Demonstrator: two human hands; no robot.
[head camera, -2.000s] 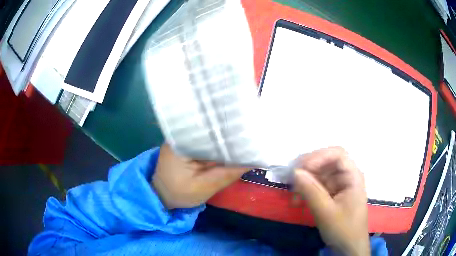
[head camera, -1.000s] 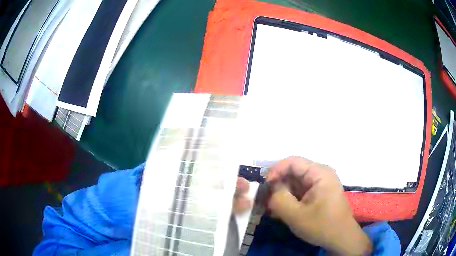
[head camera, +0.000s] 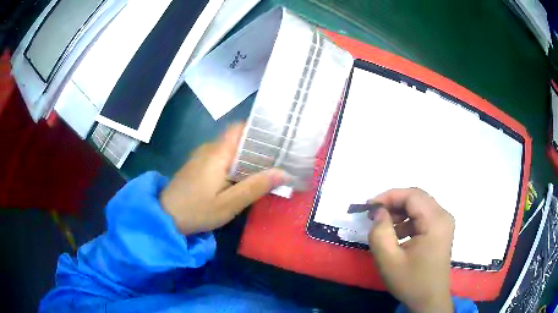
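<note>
My left hand (head camera: 214, 180) holds the bent, pale silver die-cut sticker sheet (head camera: 293, 104) at its lower end, thumb on top. The sheet curls upward over the left edge of the red foam tray (head camera: 275, 229). My right hand (head camera: 416, 235) pinches a small dark grey adhesive piece (head camera: 362, 208) between thumb and fingertips, above the lower left part of the display panel (head camera: 428, 153). The panel is white with a thin black frame and lies on the foam. A small pale piece (head camera: 352, 234) shows on its lower edge.
A black tape sheet on white liner (head camera: 153, 67) lies at upper left, over white sheets. A ladder-patterned sheet (head camera: 113, 143) shows below it. A black-framed panel (head camera: 61, 33) is at far left. Shiny clear plastic (head camera: 538, 263) is at lower right.
The sticker sheet has swung up and back, showing a white underside with handwriting. My left hand is back in clear view. My right hand now holds a dark piece above the panel.
</note>
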